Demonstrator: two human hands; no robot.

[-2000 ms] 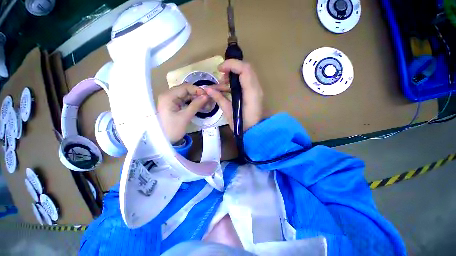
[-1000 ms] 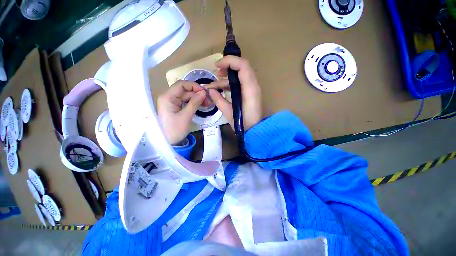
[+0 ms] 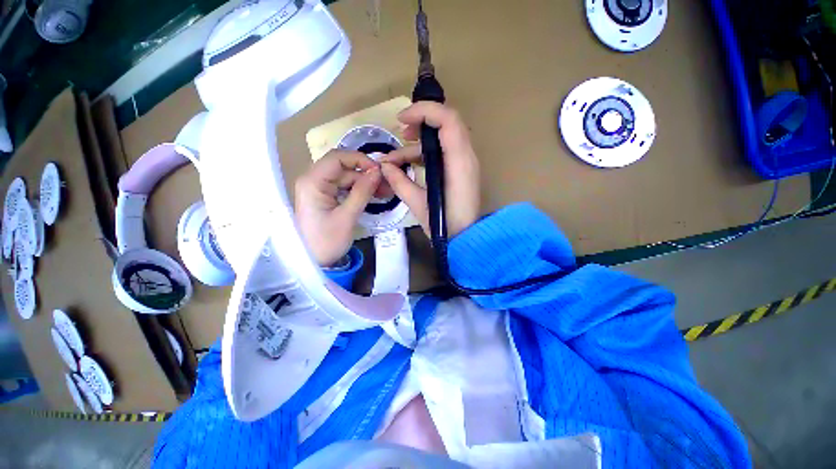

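An open white ear cup housing [image 3: 387, 216] with a black ring lies on a cream-yellow fixture block [image 3: 327, 139]. My left hand [image 3: 335, 197] and my right hand [image 3: 445, 165] meet fingertip to fingertip over the cup. They pinch something too thin to make out, perhaps lead wires. My right hand also holds the black soldering iron [image 3: 431, 137] against the palm, its metal tip pointing away from me. A large white headphone headband [image 3: 243, 165] arches close to the camera on the left. Its nearer open cup shows a small pale circuit board [image 3: 268, 332].
Two white speaker plates [image 3: 608, 123] lie on the brown cardboard at right, beside a blue tray [image 3: 752, 137] with dark items. Another headphone [image 3: 131, 220] with pink padding lies at left. Several white plates [image 3: 52, 192] lie at far left.
My hands stay over the cup, with only small finger shifts. The view has moved slightly. Nothing has been picked up or put down.
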